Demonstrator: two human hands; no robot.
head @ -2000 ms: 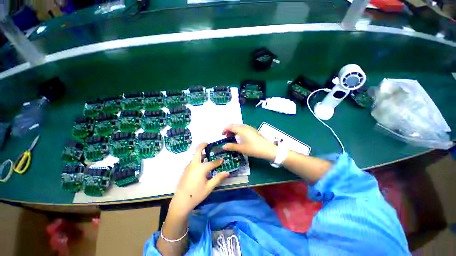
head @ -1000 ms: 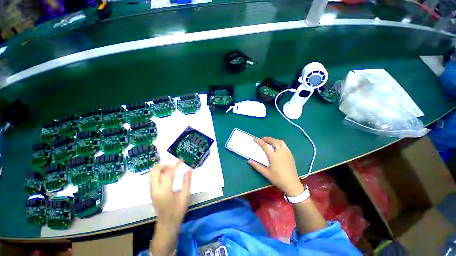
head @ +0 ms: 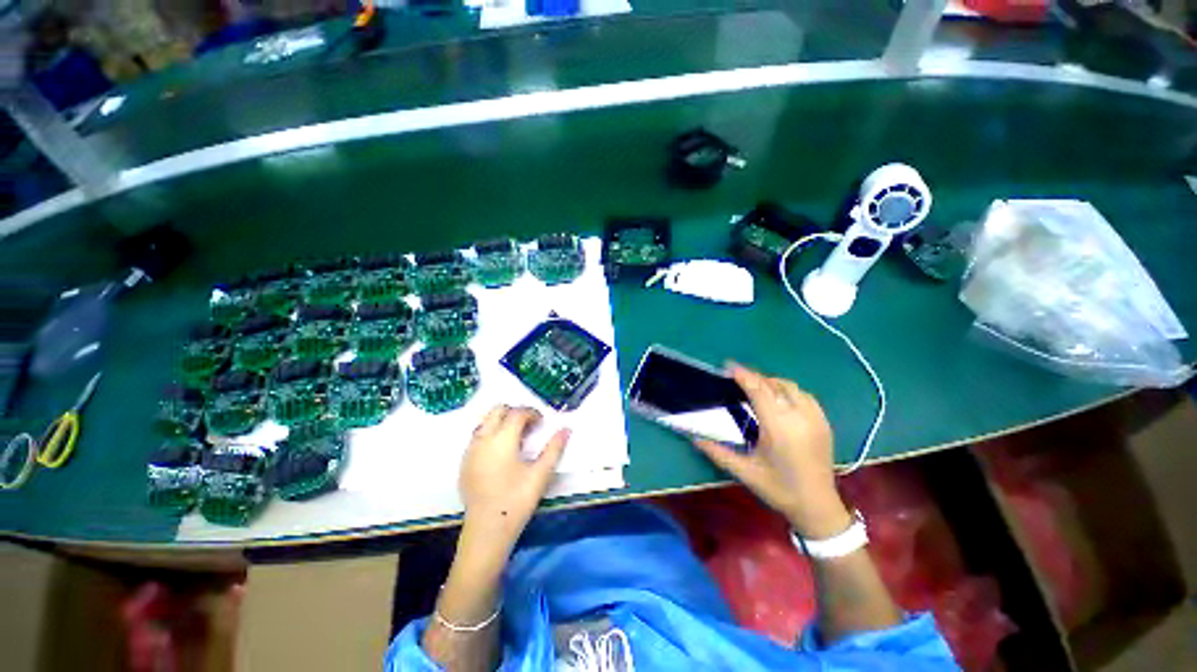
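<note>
A smartphone point(head: 689, 394) lies at a slant on the green bench, right of the white sheet, its screen partly dark and partly white. My right hand point(head: 781, 440) holds its right end between thumb and fingers. A black housing with a green circuit board in it point(head: 558, 361) sits turned like a diamond on the white sheet point(head: 433, 462). My left hand point(head: 509, 460) rests on the sheet just below it, fingers apart, with nothing seen in it. Rows of green circuit boards point(head: 299, 387) cover the sheet's left part.
Behind the phone are a white handheld item point(head: 709, 281), black housings point(head: 638, 247), a white fan point(head: 866, 243) with a curving cable, and a clear plastic bag point(head: 1070, 295) at right. Scissors point(head: 61, 437) lie at far left. Cartons point(head: 322, 614) and pink bags point(head: 748, 571) are below the bench edge.
My right hand left the housing and took the phone's end; the phone's screen has turned partly dark. The housing now lies on the sheet. The small white thing in my left hand no longer shows.
</note>
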